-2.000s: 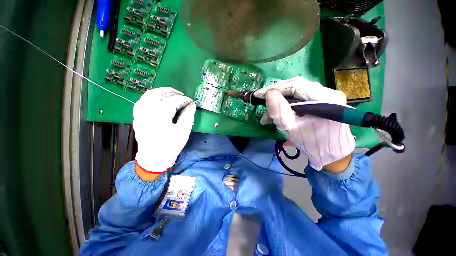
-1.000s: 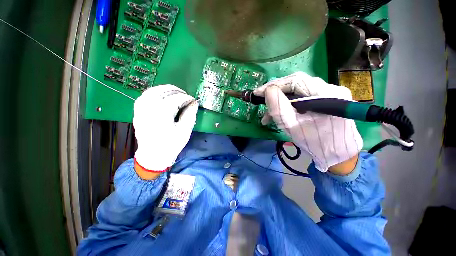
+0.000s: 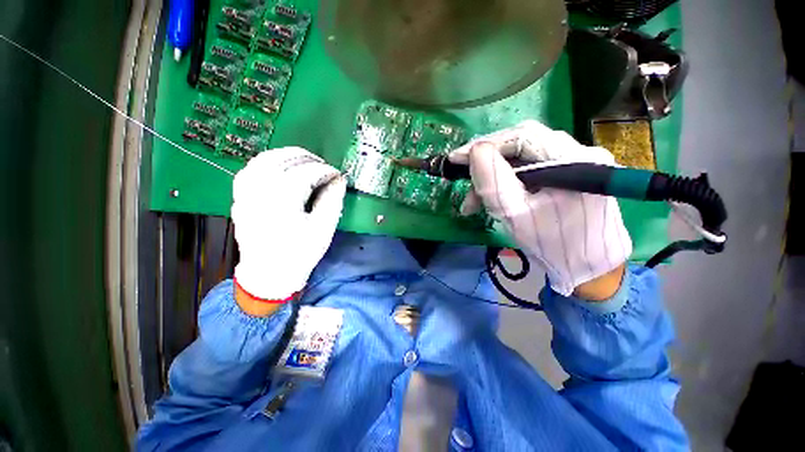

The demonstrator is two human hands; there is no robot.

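A green PCB panel [image 3: 422, 141], solder side up, lies on the mat in front of me. My right hand [image 3: 552, 199], in a thin striped white glove, holds the soldering iron [image 3: 583, 177] like a pen, its tip over the panel's left part. Whether the tip touches is too small to tell. My left hand [image 3: 287, 221], in a white glove with a red cuff edge, is closed on thin solder wire [image 3: 132, 120] at the panel's left edge. The wire runs in from the upper left; its end is hard to see.
A second panel [image 3: 247, 79], component side up, lies at upper left beside a blue stick [image 3: 180, 26] and dark tweezers [image 3: 199, 48]. A round translucent hood [image 3: 446, 44] hangs behind the work. The iron stand [image 3: 609, 71] and yellow-brown sponge [image 3: 623, 144] are at right.
The picture shifts slightly. Both hands stay at the panel with the iron and the wire, and the iron tip remains over nearly the same part of the panel.
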